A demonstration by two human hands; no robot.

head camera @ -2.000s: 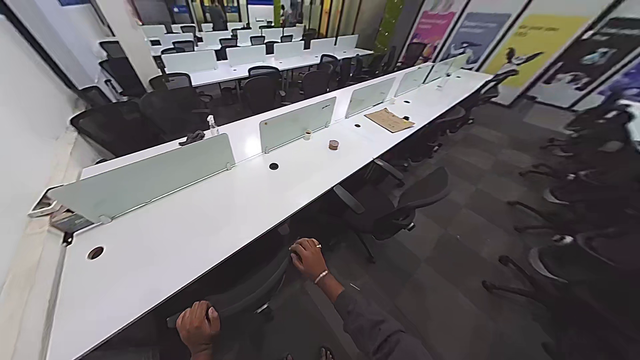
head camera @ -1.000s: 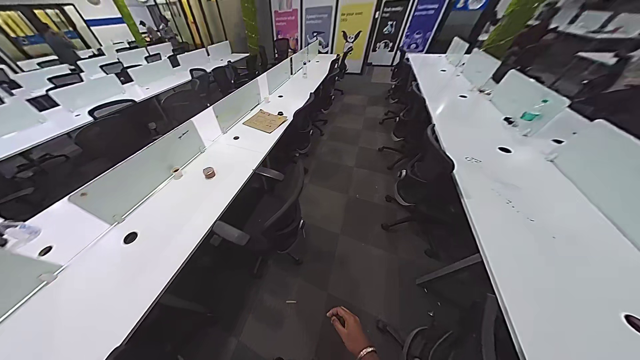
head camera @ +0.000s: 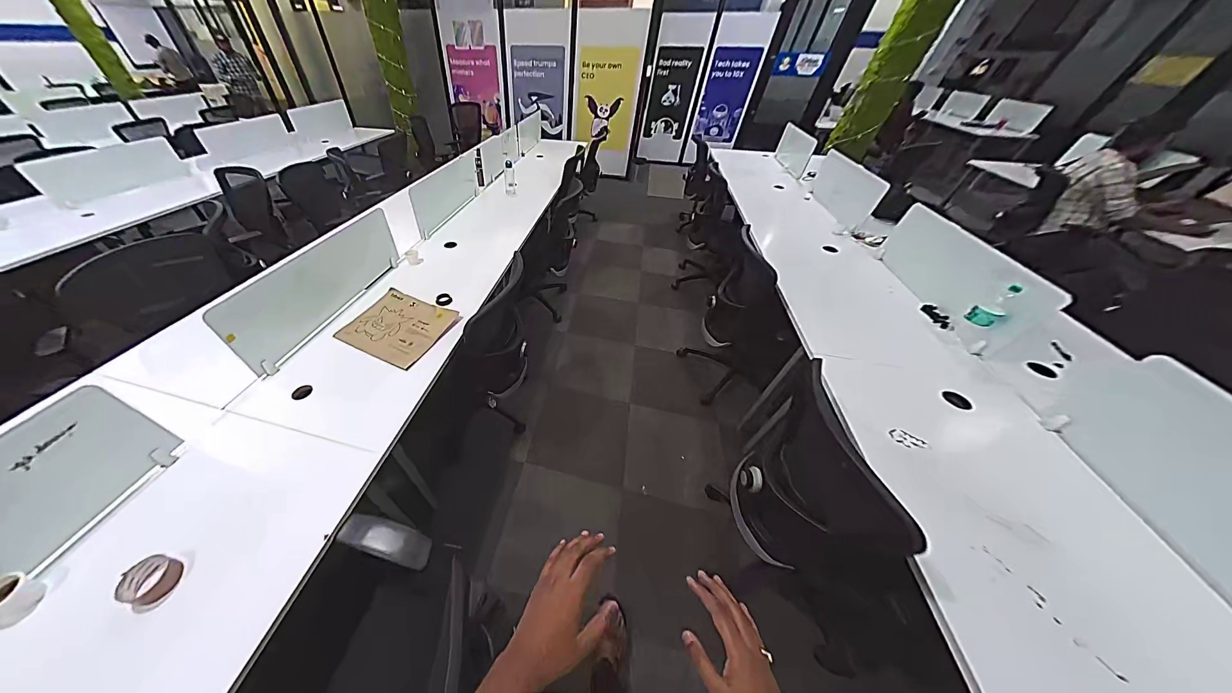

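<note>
Over the aisle floor, low in the view, both of my hands are held out with fingers spread. My left hand (head camera: 561,611) is empty, palm down, above one of my feet. To its right, my right hand (head camera: 730,635) holds nothing and wears a ring. A black mesh office chair (head camera: 818,481) is nearest to my right hand, tucked at the right desk row. On the left desk row lie a roll of tape (head camera: 150,581), a white cup (head camera: 13,599) and a brown paper sheet (head camera: 397,327) with drawings.
White desks with frosted dividers (head camera: 306,287) line both sides of the aisle. More chairs (head camera: 496,332) stand along them. A green-capped bottle (head camera: 989,313) lies on the right desk (head camera: 866,366). A person in a checked shirt (head camera: 1097,188) sits at the far right.
Two seconds ago both hands held a chair back beside the left desk; now they are free of it. The view has turned right and moved along the aisle. My left hand has come back into view.
</note>
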